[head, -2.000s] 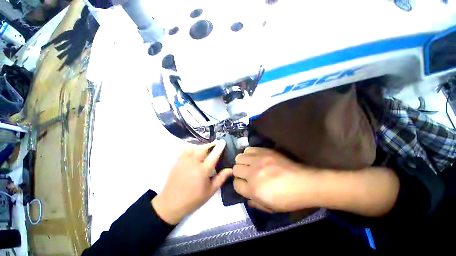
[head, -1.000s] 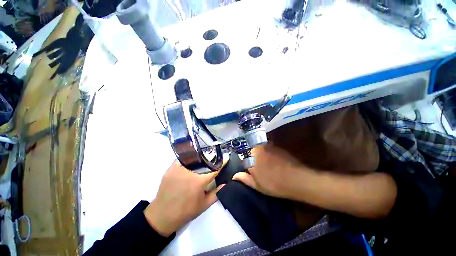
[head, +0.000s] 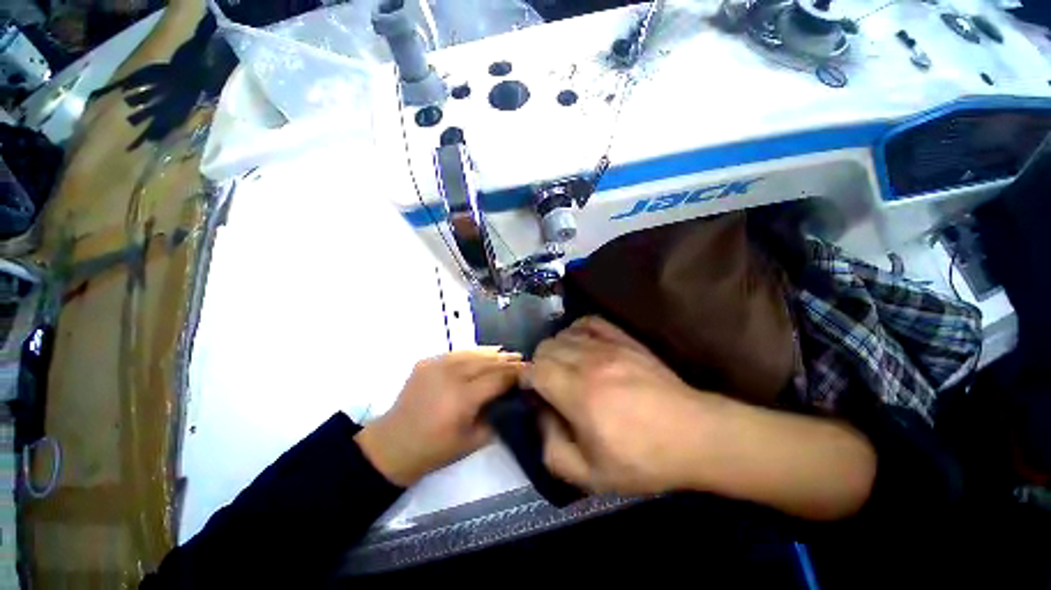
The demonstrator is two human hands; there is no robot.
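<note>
The black band (head: 521, 444) hangs between and below my hands at the front of the sewing machine. My left hand (head: 444, 409) pinches its edge with thumb and fingers. My right hand (head: 622, 403) grips the band beside it, fingers curled. Both hands are just in front of the presser foot area (head: 542, 282), whose needle I cannot make out. The brown fabric (head: 732, 305) lies bunched right of the needle, behind my right forearm. The plaid fabric (head: 882, 328) lies at its right. The white sewing machine (head: 715, 173) with the JACK lettering stands over the cloth.
The machine's curved guard (head: 467, 219) stands above my left hand. A brown cardboard-covered surface (head: 110, 357) with a black glove (head: 173, 81) is at the left. The white table (head: 300, 300) has a ruler-marked front edge. Clear plastic lies behind, and the control panel (head: 968, 150) is at the right.
My hands have drawn closer together and sit a little farther from the presser foot. The band is gathered between them. The camera view has shifted, showing more of the machine.
</note>
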